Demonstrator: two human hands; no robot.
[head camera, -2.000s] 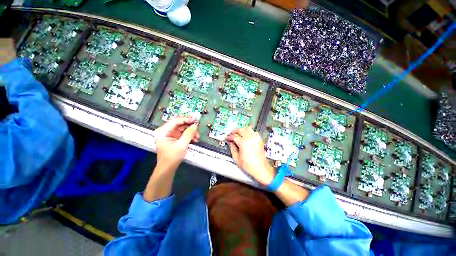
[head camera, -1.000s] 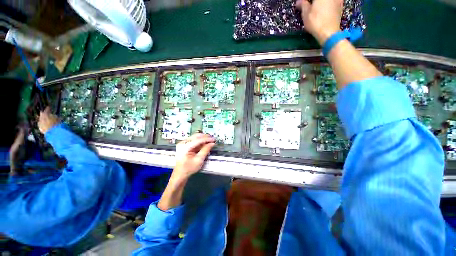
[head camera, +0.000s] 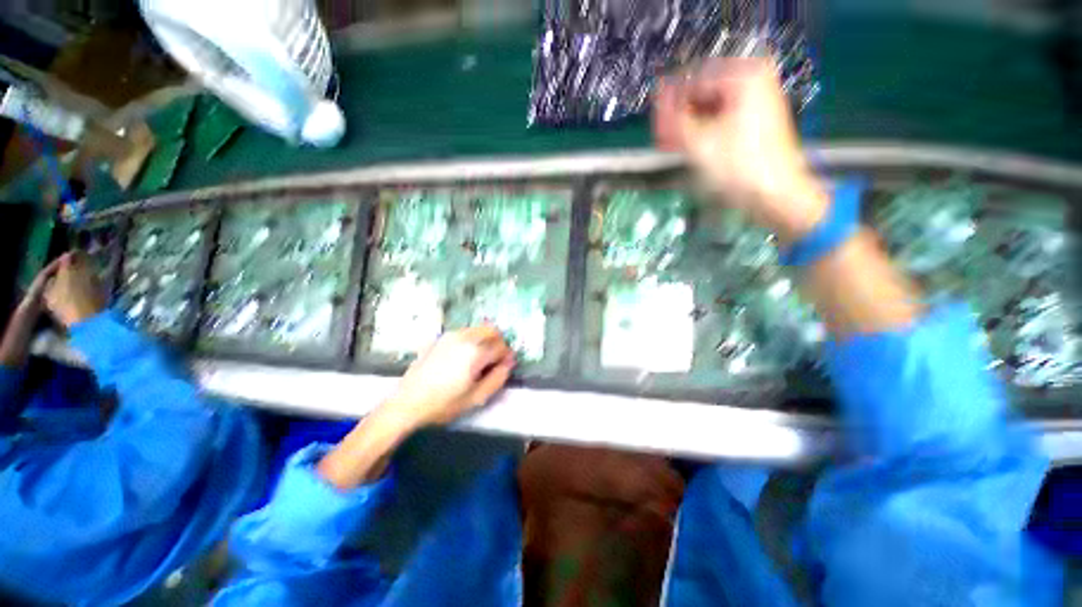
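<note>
The frame is blurred. My left hand (head camera: 457, 374) is over the near edge of a pallet (head camera: 463, 273) with green circuit boards, its thumb and fingers close together at the near right board (head camera: 513, 323). Whether it holds a small part cannot be told. My right hand (head camera: 730, 125), with a blue strap (head camera: 825, 225) on the wrist, is raised at the near edge of the dark component pile (head camera: 593, 65). Its fingers are curled, and what is between them is blurred. The pallet below my right forearm (head camera: 700, 344) is partly hidden.
More pallets (head camera: 279, 279) stand in a row left and right. A pale conveyor rail (head camera: 617, 421) runs along the near side. A white and pale blue fan (head camera: 255, 59) stands behind the line. A person in a blue smock (head camera: 131, 451) works at the left.
Since one second ago, my right hand has moved from over the component pile to its near edge, slightly left and towards me. My left hand has shifted little. Earlier, both hands were over the boards.
</note>
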